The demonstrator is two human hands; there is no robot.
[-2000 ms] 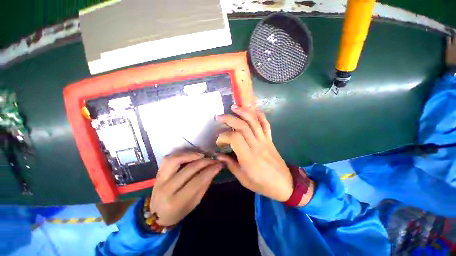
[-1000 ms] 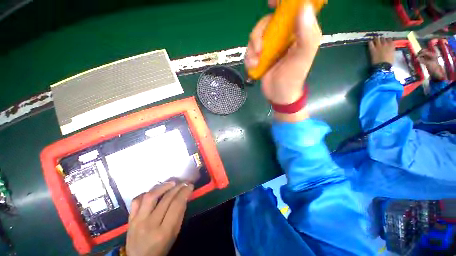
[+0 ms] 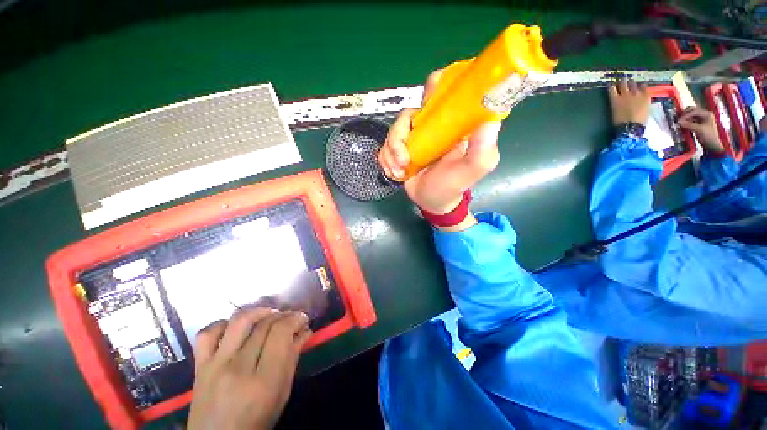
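The opened tablet [image 3: 181, 315] lies in a red-orange frame [image 3: 198, 204] on the green bench, its silver-white battery [image 3: 244, 264] glaring. My left hand [image 3: 244, 365] rests over the tablet's lower edge with bent fingertips on the battery area; whether they hold anything is hidden. My right hand [image 3: 441, 168] is closed around the yellow-orange electric screwdriver [image 3: 475, 97]. The driver slants, its cord end up and right, its lower end at the right rim of the round mesh-like dish [image 3: 357, 164]. The driver tip is hidden by my fingers.
A pale ruled adhesive sheet [image 3: 181, 147] lies beyond the frame. A chipped white rail [image 3: 349, 103] borders the green belt. At the right, another person's hands [image 3: 629, 105] work on a tablet in a red frame [image 3: 673, 126]. A black cable [image 3: 664, 220] crosses the blue sleeves.
My right hand left the tablet, took hold of the screwdriver, and has brought it down and left to the dish. My left hand stays at the tablet's lower edge. The view has shifted.
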